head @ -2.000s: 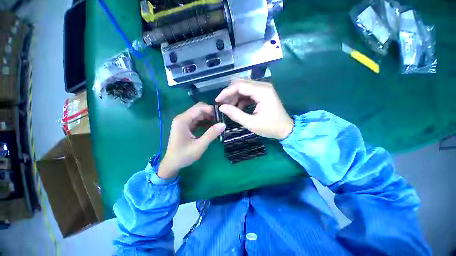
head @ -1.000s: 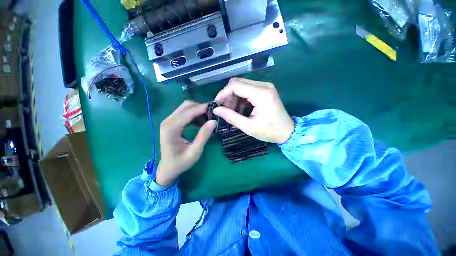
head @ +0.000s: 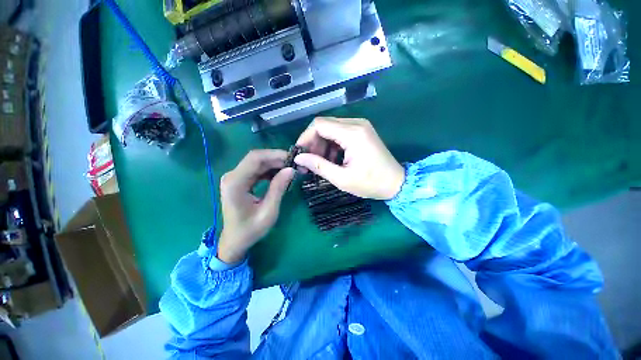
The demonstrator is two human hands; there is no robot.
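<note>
My left hand and my right hand meet fingertip to fingertip just in front of the machine. Between them they hold small dark component pieces, partly hidden by the fingers; how many I cannot tell. A row of thin dark component strips lies on the green mat below my right hand, its upper part hidden by that hand. The silver strip-cutting machine stands beyond my hands, with a dark ribbed roller across it.
A clear bag of small dark parts lies left of the machine, near a blue coiled cord. A yellow utility knife and labelled clear bags lie to the right. An open cardboard box is at the lower left.
The held dark piece was upright and longer two seconds ago; now a short, bunched shape shows between the fingertips. Both hands have shifted slightly left. The camera view has also shifted.
</note>
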